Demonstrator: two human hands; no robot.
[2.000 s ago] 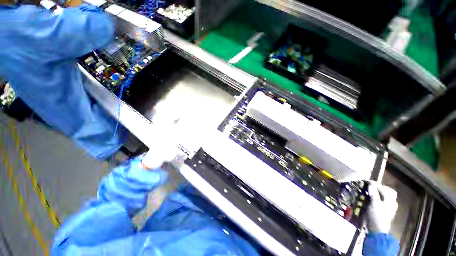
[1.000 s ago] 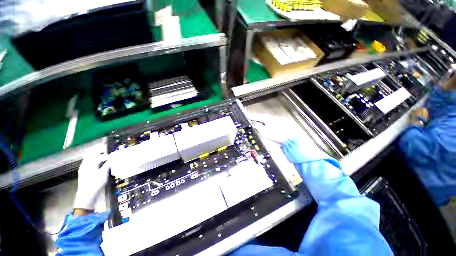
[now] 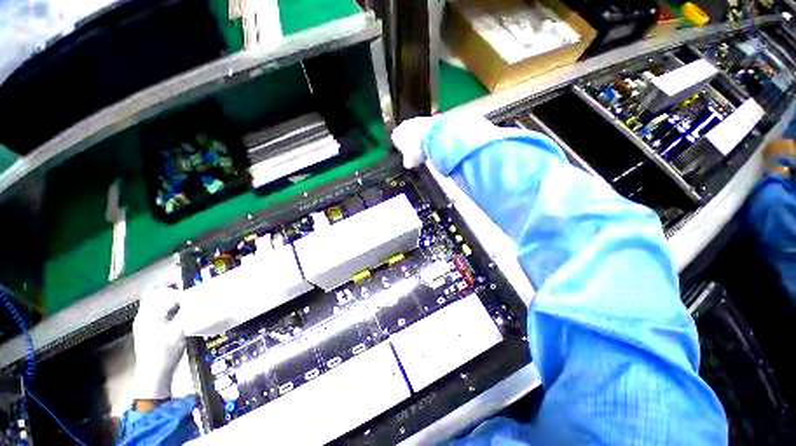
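The black board carrier point(image 3: 436, 408) lies on the conveyor in front of me, holding a dark circuit board point(image 3: 336, 320). Two rows of white heatsinks point(image 3: 362, 242) stand on it, with small yellow parts between them and a red component point(image 3: 463, 272) near the right end. My gloved left hand point(image 3: 159, 345) is at the carrier's left edge, fingers bent; its exact hold is unclear. My gloved right hand point(image 3: 414, 141) is at the carrier's far right corner, partly hidden by its sleeve; its fingers cannot be made out.
Behind the line, a green shelf holds a component tray point(image 3: 190, 170), stacked silver strips point(image 3: 291, 150) and a pale strip point(image 3: 118, 231). A cardboard box point(image 3: 515, 39) stands beyond the post. More loaded carriers point(image 3: 676, 104) and another person's arm point(image 3: 776, 209) are at right. A blue coiled cord point(image 3: 30, 348) hangs left.
Since one second ago, my right hand has moved from beside the carrier's right side to its far corner. My left hand stays at the left edge. Earlier, the view swung rightwards along the line.
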